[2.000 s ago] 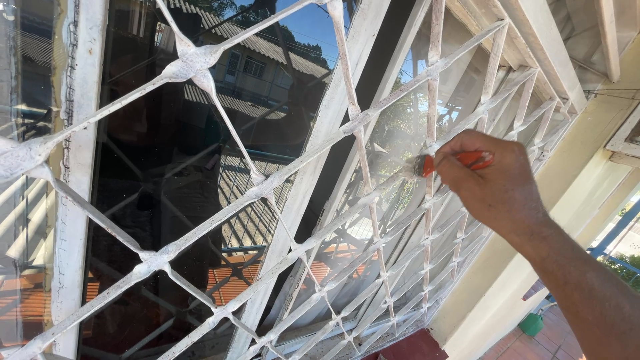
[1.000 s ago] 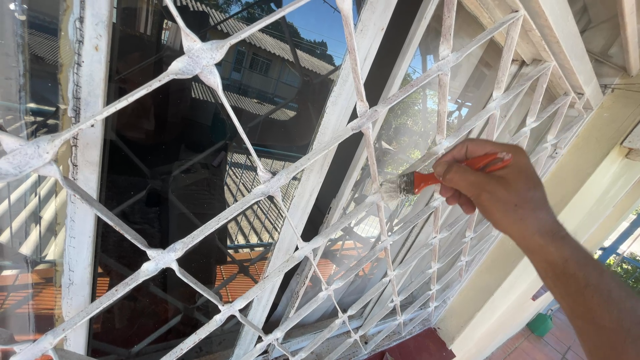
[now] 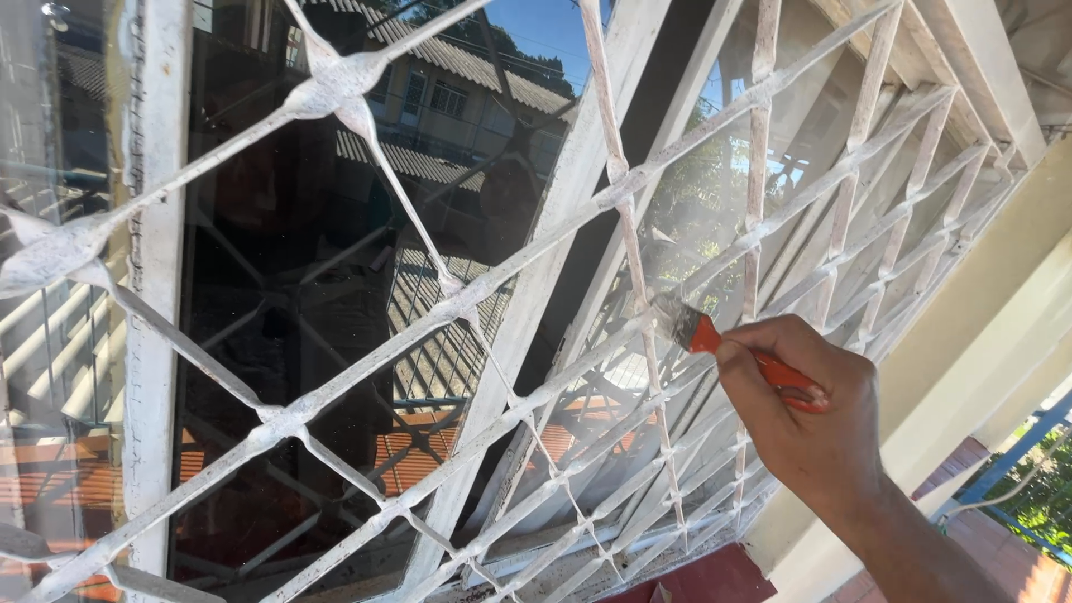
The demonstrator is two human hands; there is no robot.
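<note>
My right hand (image 3: 808,419) grips the red handle of a paintbrush (image 3: 758,360), reaching in from the lower right. The brush's pale bristles touch a crossing of bars on a white metal window grille (image 3: 452,306), right of centre. White paint on the grille looks patchy, with darker spots on several bars and joints. Behind the grille stand white window frames (image 3: 536,243) and glass panes (image 3: 335,251) that reflect a roof, railings and trees. My left hand is out of view.
A cream wall edge (image 3: 946,368) runs diagonally down the right side. Below the grille is a dark red sill (image 3: 712,578). A blue railing (image 3: 997,469) and plants (image 3: 1017,486) show at the lower right, beyond red floor tiles (image 3: 976,544).
My right hand with the brush has moved left and down along the grille since two seconds ago. The bristles have shifted to a different bar crossing.
</note>
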